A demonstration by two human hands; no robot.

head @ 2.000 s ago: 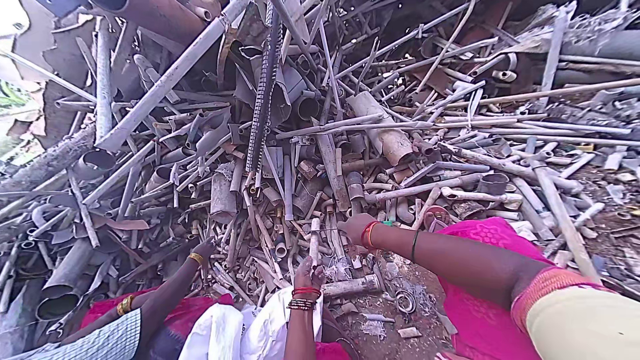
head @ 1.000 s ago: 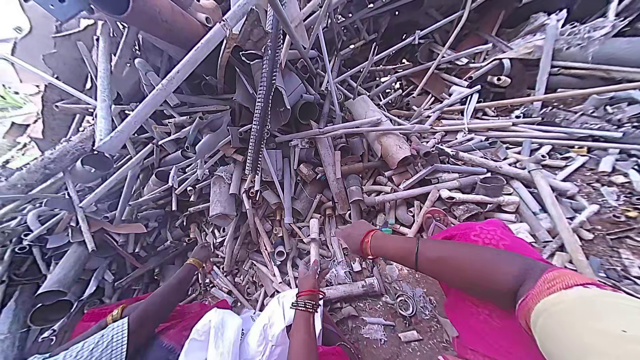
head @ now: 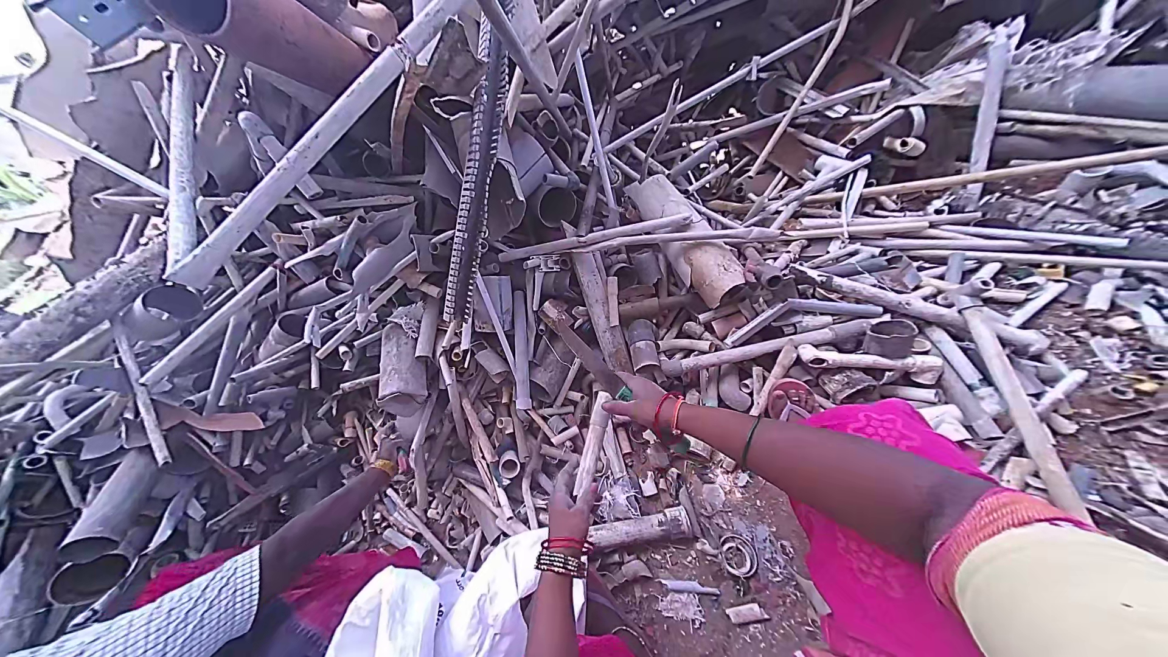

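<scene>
My left hand (head: 572,506) comes up from the bottom centre, red threads and beaded bangles at its wrist, with its fingers around the lower part of a pale pipe piece (head: 593,443). My right hand (head: 634,401) reaches in from the right, wearing red, orange and green bands. It grips a long, narrow, brownish flat bar or blade (head: 579,345) that points up and left. Something green shows at the grip. The pipe's upper end is close to my right fingers; whether they touch is unclear. Around both hands lie many pipe offcuts and fittings.
A co-worker's hand (head: 391,449) with a yellow bangle reaches into the pile at left. White sacking (head: 493,584) lies near my left forearm. Larger pipes (head: 689,242) and a hanging ribbed strip (head: 474,173) stand beyond. A short thick pipe (head: 643,529) lies on the ground.
My right hand has moved slightly up, and the brownish bar now shows plainly in it. My left hand stays on the pale pipe. The co-worker's hand has shifted a little to the right.
</scene>
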